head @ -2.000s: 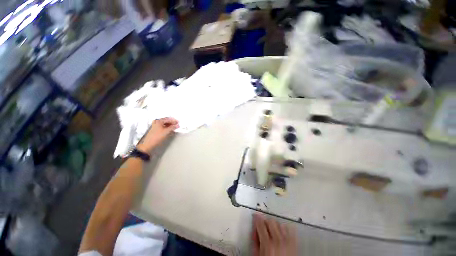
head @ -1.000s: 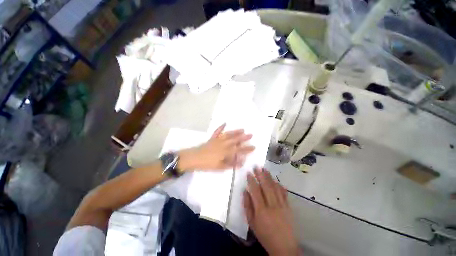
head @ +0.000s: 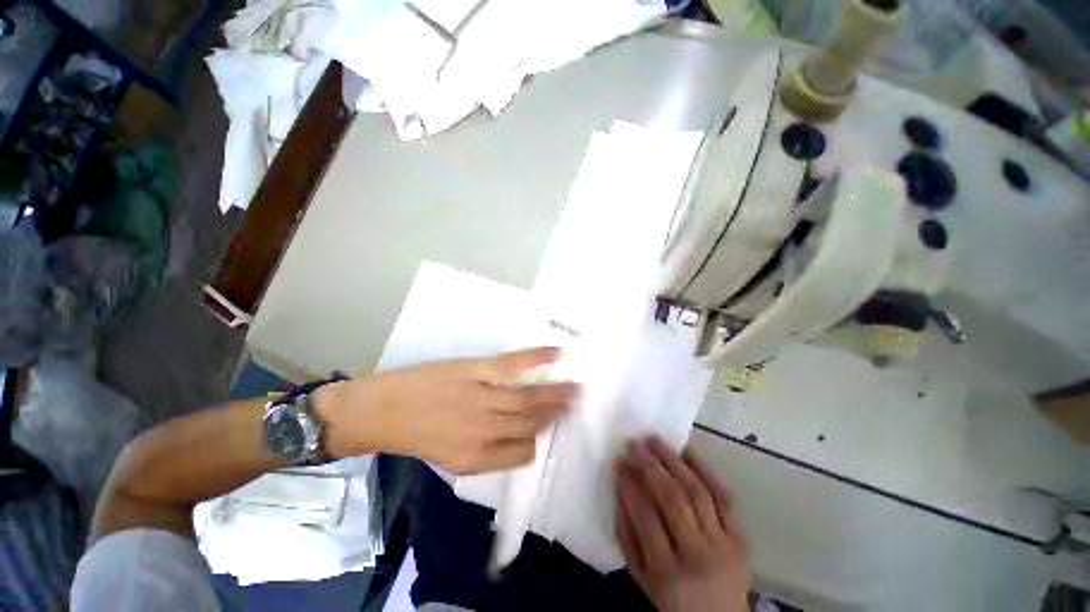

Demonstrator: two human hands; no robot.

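A long white cloth panel lies on the table just left of the machine's needle end, its lower part blurred and folded. Another white piece shows under it at the left. My left hand, with a wristwatch, pinches the panel's folded middle; the fingertips are partly lost against the bright cloth. My right hand lies on the panel's lower right part, fingers slightly apart, not gripping. The presser foot area is at the cloth's right edge, partly hidden by the machine head.
White pieces with dark lines lie at the table's far edge. A brown wooden edge is at the left. A stack of folded white pieces lies below my left forearm. The machine bed has a dark seam line.
My left hand came from the far pile to the panel beside the machine, then lifted a fold. My right hand moved onto the cloth's right part. The view moved closer to the machine.
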